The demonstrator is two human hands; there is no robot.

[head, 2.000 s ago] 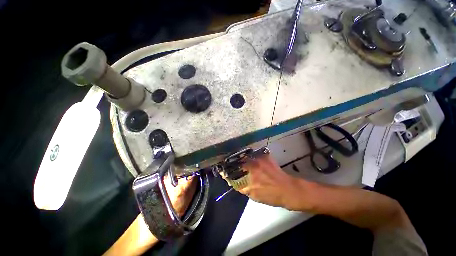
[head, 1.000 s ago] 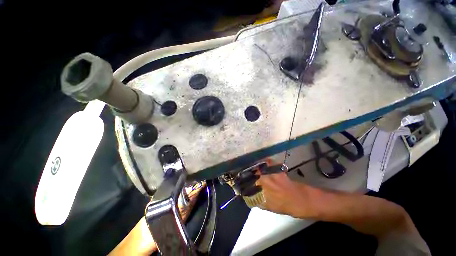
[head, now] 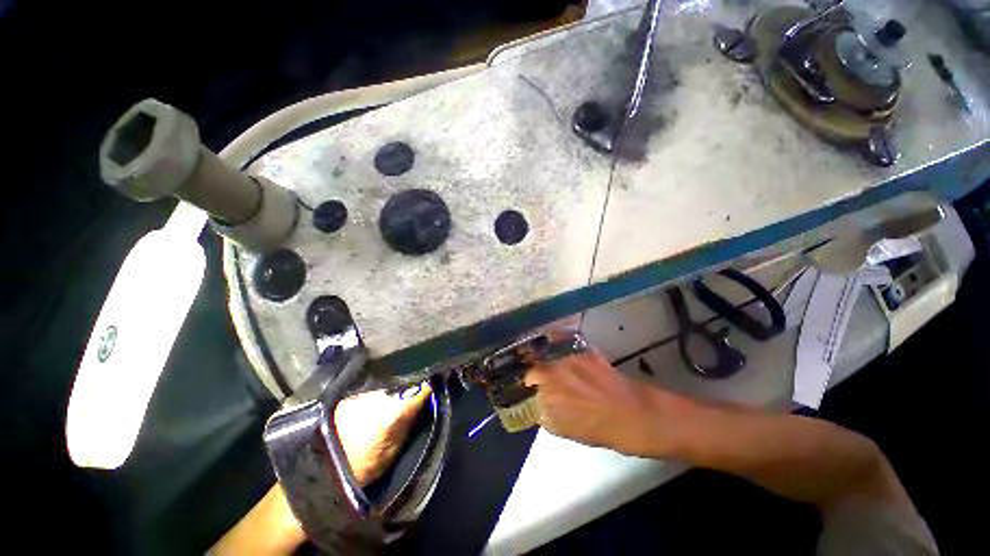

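The worn off-white sewing machine head [head: 489, 185] with a blue stripe fills the middle of the view. Dark fabric [head: 141, 510] spreads at the lower left and below the machine. My left hand [head: 375, 426] is under the machine's left end, partly hidden by the curved metal guard [head: 299, 462]. My right hand [head: 575, 396] is beside the needle area, next to a ribbed yellowish block [head: 518, 415]. Its fingertips are hidden under the machine's edge. Whether either hand grips the fabric cannot be seen. A thin metallic line [head: 485, 422] shows left of the block.
Black-handled shears [head: 708, 350] lie on the bed right of my right hand. White angular templates [head: 822, 337] and a pale box [head: 925, 272] lie farther right. A white lamp [head: 136, 348] and a hollow grey post [head: 201, 179] stand at the left.
The whole view shifted down-right and then back up-left. The hands stay at about the same place by the machine; my left hand shows more clearly through the guard than a second ago.
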